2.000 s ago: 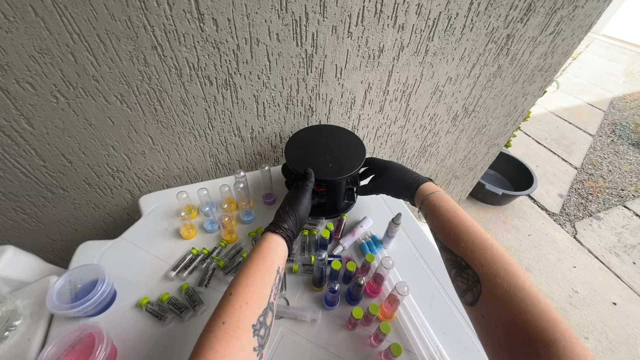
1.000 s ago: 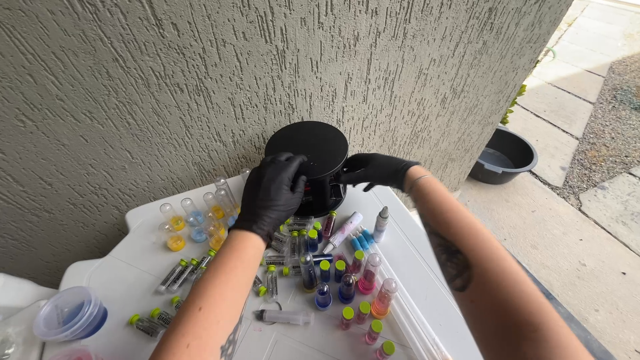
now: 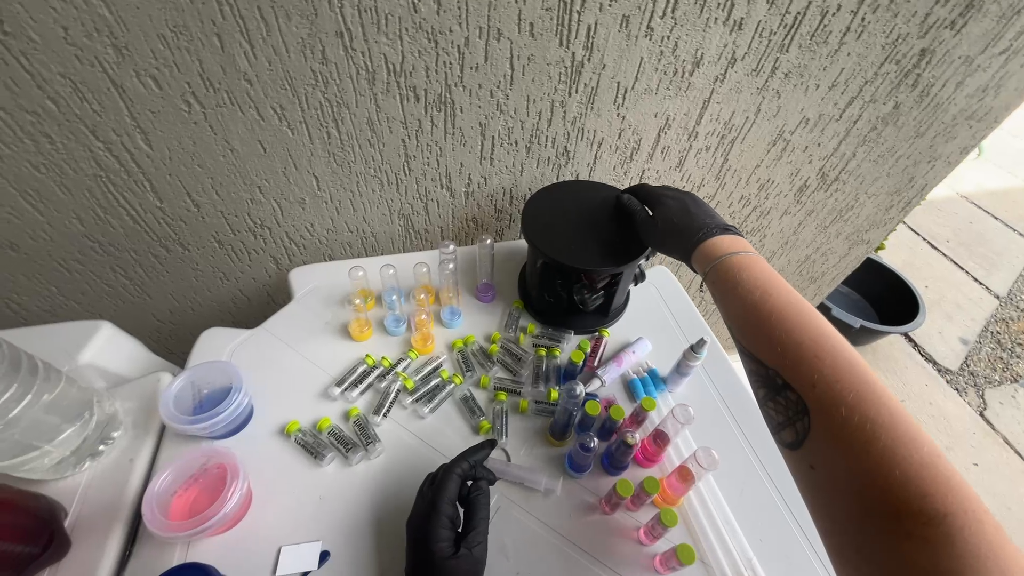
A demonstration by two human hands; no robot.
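Note:
My right hand [image 3: 672, 220], in a black glove, rests its fingers on the rim of a round black stand [image 3: 580, 224] near the wall; whether it grips is hard to tell. Low in the view, my black-gloved left hand [image 3: 460, 504] pinches the end of a clear plastic syringe [image 3: 524, 474] lying on the white table [image 3: 264, 496]. Small vials with green caps [image 3: 340, 440] lie scattered between the hands. Vials of pink liquid [image 3: 658, 526] and tubes of blue liquid [image 3: 582, 454] stand to the right. Upturned clear tubes with yellow, blue or purple caps [image 3: 485, 272] stand left of the stand.
Tubs of blue [image 3: 206, 400] and pink liquid [image 3: 198, 492] sit at the left, beside a large clear container [image 3: 52, 416]. A textured wall [image 3: 400, 120] rises behind the table. A dark basin [image 3: 876, 300] is on the ground at the right.
My left hand has left the black stand and come down to the syringe. My right hand has shifted from the stand's side to its top edge.

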